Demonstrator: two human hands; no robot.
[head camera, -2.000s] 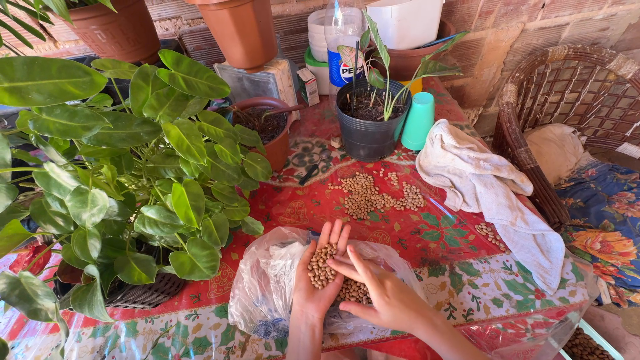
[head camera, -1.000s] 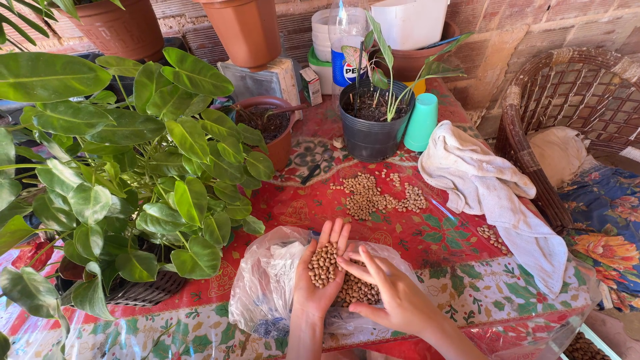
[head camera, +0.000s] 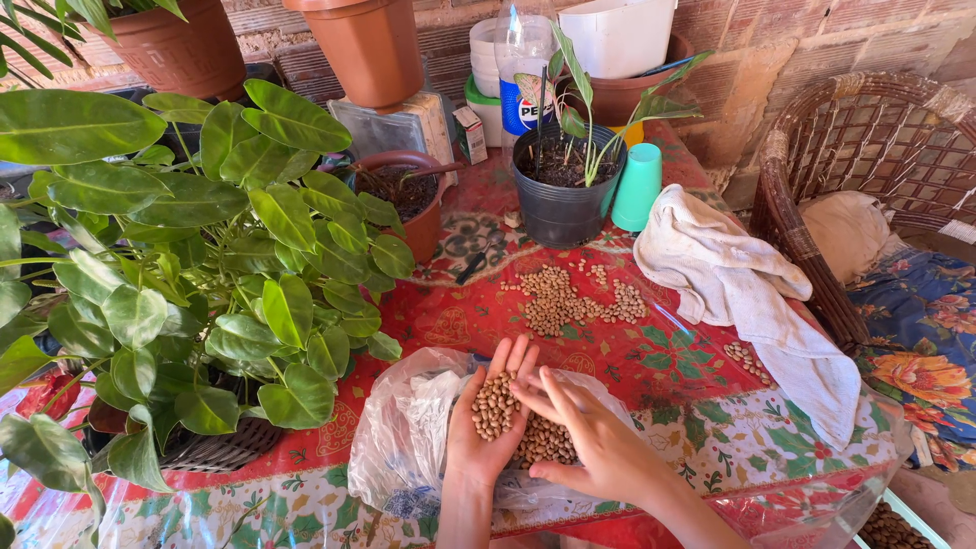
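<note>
Brown speckled beans (head camera: 496, 406) lie heaped in my left hand (head camera: 482, 446), which is palm up over a clear plastic bag (head camera: 412, 427). My right hand (head camera: 591, 438) is beside it, fingers apart, its fingertips at the edge of the heap. More beans (head camera: 545, 442) lie in the bag, partly behind my hands. Beyond the bag, a loose pile of beans (head camera: 560, 301) is spread on the red patterned tablecloth (head camera: 450, 324). A smaller group of beans (head camera: 747, 363) lies near a whitish cloth (head camera: 724, 267).
A leafy potted plant (head camera: 229, 267) fills the left side. Behind the pile stand a black plant pot (head camera: 568, 198), a turquoise cup (head camera: 637, 187) and a plastic bottle (head camera: 524, 76). A dark-handled utensil (head camera: 476, 261) lies nearby. At right are a wicker chair (head camera: 793, 221) and a container of beans (head camera: 888, 530).
My right hand's fingers have shifted over the beans in my left palm and are now more spread. My left hand stays in about the same place.
</note>
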